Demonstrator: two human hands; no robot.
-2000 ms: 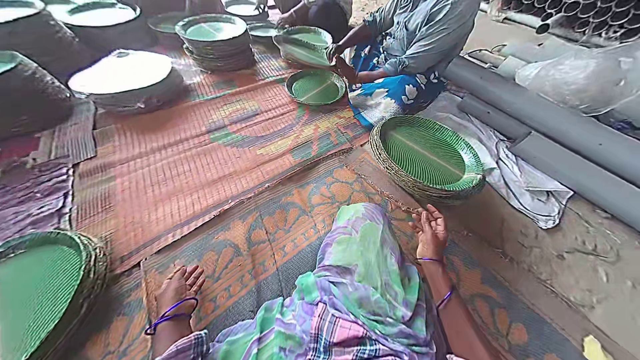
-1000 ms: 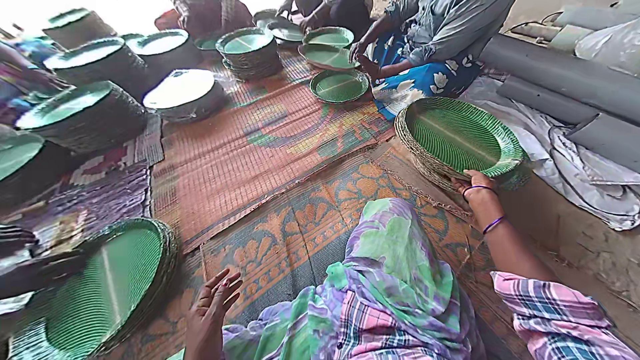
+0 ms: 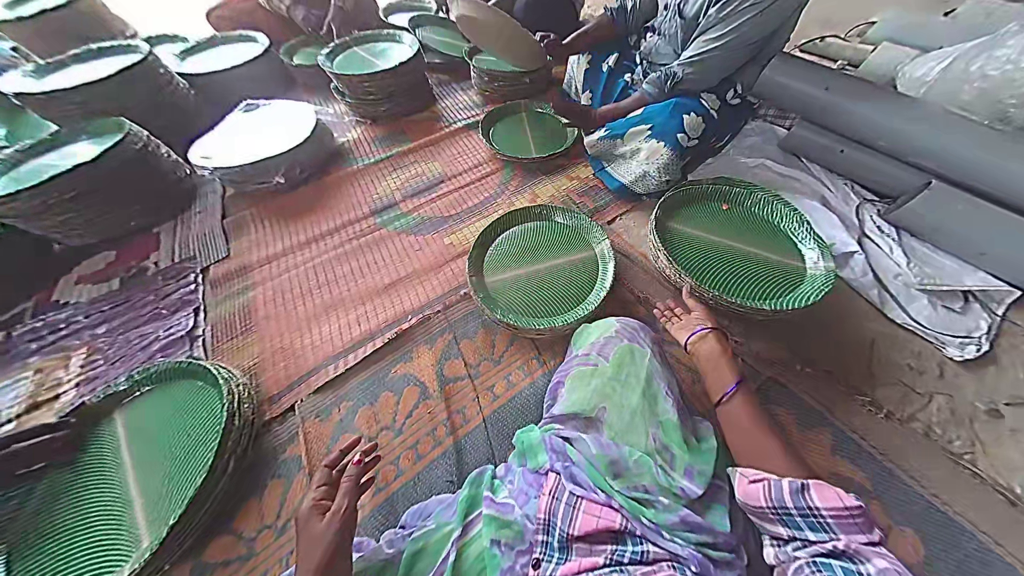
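A green leaf-patterned plate (image 3: 541,266) lies on the mat just beyond my knee, with a few plate rims under it. Right of it stands a stack of similar green plates (image 3: 744,244). My right hand (image 3: 690,320), wearing purple bangles, is at the near edge of that stack with its fingers spread; whether it touches the rim I cannot tell. Over the patterned mat, my left hand (image 3: 340,488) is raised, fingers apart and empty. Another stack of green plates (image 3: 128,472) stands at the lower left, its left part covered by something dark and blurred.
Tall plate stacks (image 3: 88,180) fill the upper left. A co-worker in a blue floral skirt (image 3: 640,120) sits beyond, near a small green plate (image 3: 528,130) and holding a brown round plate (image 3: 498,34). Grey pipes (image 3: 896,120) and white plastic sheeting (image 3: 952,296) lie at the right.
A green plate now lies on the mat beyond my knee, where bare mat showed before. My right hand, earlier at the right stack's rim, has its fingers spread. The co-worker now holds a brown plate up.
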